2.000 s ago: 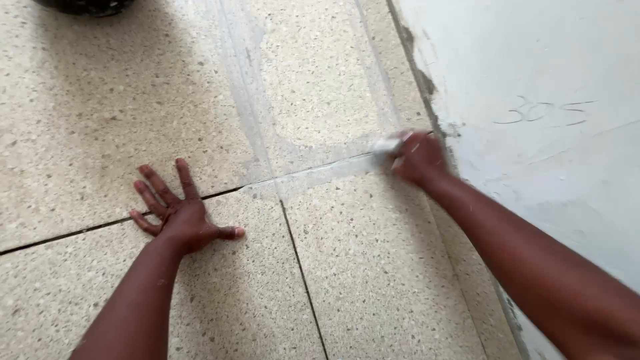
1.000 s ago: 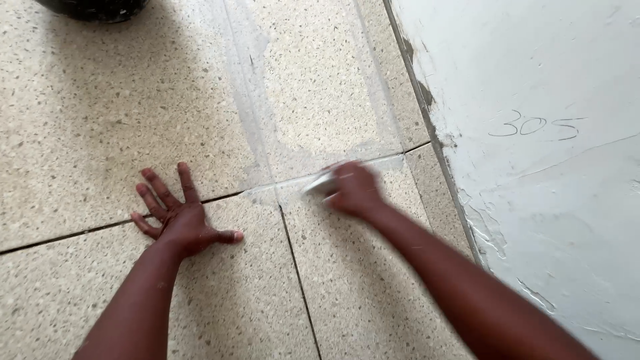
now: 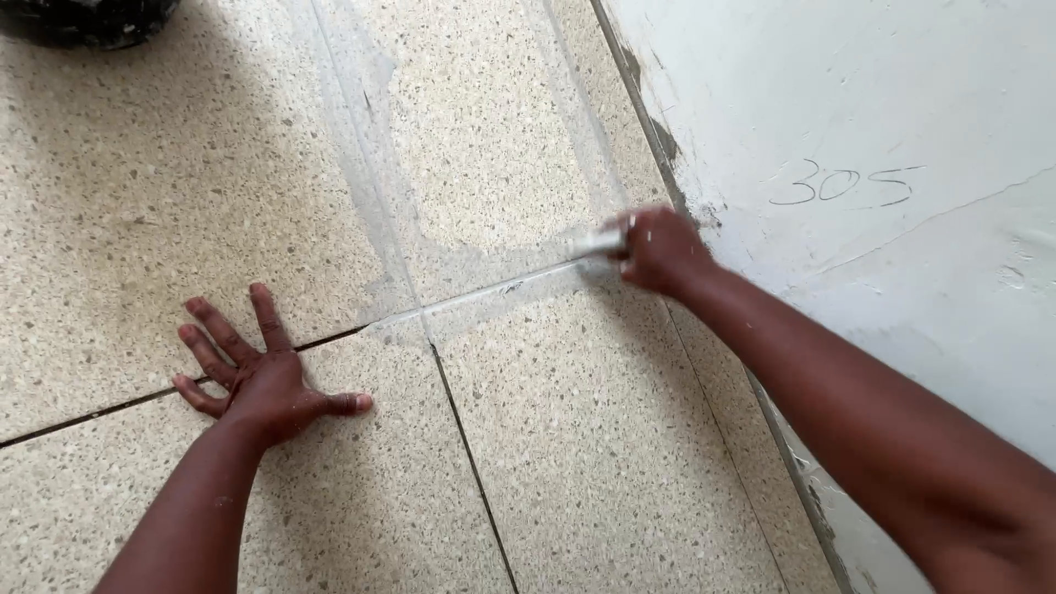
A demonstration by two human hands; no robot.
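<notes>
My left hand [image 3: 268, 384] lies flat on the speckled floor tiles [image 3: 165, 223], fingers spread across a dark joint, holding nothing. My right hand [image 3: 660, 247] grips a small pale tool [image 3: 601, 242], blurred by motion; its exact kind cannot be told. The tool rests at the right part of a joint filled with whitish grout [image 3: 503, 290], close to the wall side. Grey-white smears border this filled joint and the ones running up from it. Below the crossing, an unfilled dark joint [image 3: 470, 445] runs down between tiles.
A black container [image 3: 91, 25] with white spatters stands at the top left. Along the right runs a whitish plastered wall [image 3: 866, 99] with handwritten figures and a thin crack. A narrow tile strip [image 3: 742, 429] and a rough dark gap lie along its foot.
My right hand, with the tool, has moved right along the filled joint from near the crossing, where it was one second ago. My left hand has stayed in place.
</notes>
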